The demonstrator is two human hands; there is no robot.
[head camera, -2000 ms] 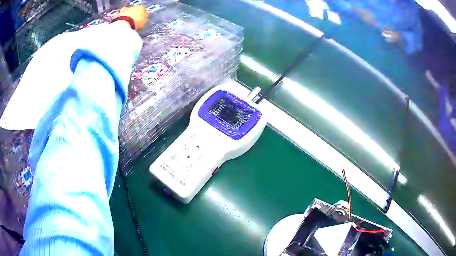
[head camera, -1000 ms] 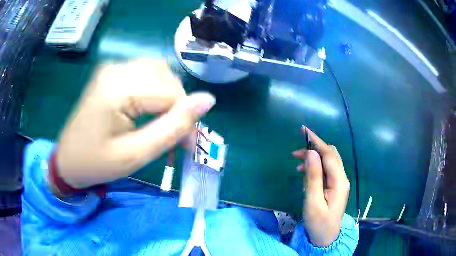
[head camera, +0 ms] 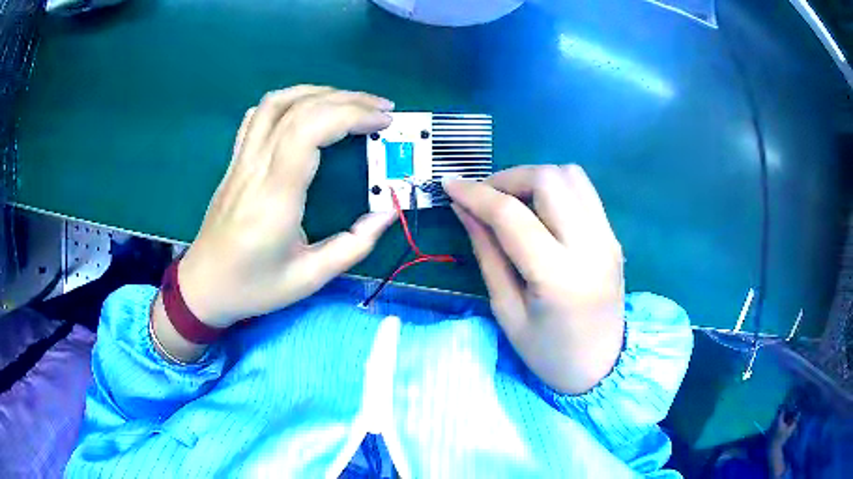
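Note:
The LED heat-sink module [head camera: 399,161] lies on the green bench in front of me, its white plate with the blue square on the left and silver fins on the right. My left hand [head camera: 276,201] grips the plate's left side between thumb and fingers. My right hand [head camera: 552,257] is at the lower fins; its thumb and index finger are pinched together, and a thin dark tip, perhaps tweezers, shows near the plate. Red and black leads [head camera: 412,248] hang from the plate towards my smock.
The rim of a white round holder [head camera: 449,7] shows at the top edge. A black cable [head camera: 762,187] runs down the right side. A perforated metal shelf [head camera: 86,253] is at the left. Part of another person [head camera: 781,435] shows at the lower right.
The view has moved from the trays and meter to the bench front. My left hand has closed on the module, now turned with its fins right. My right hand has moved in to it.

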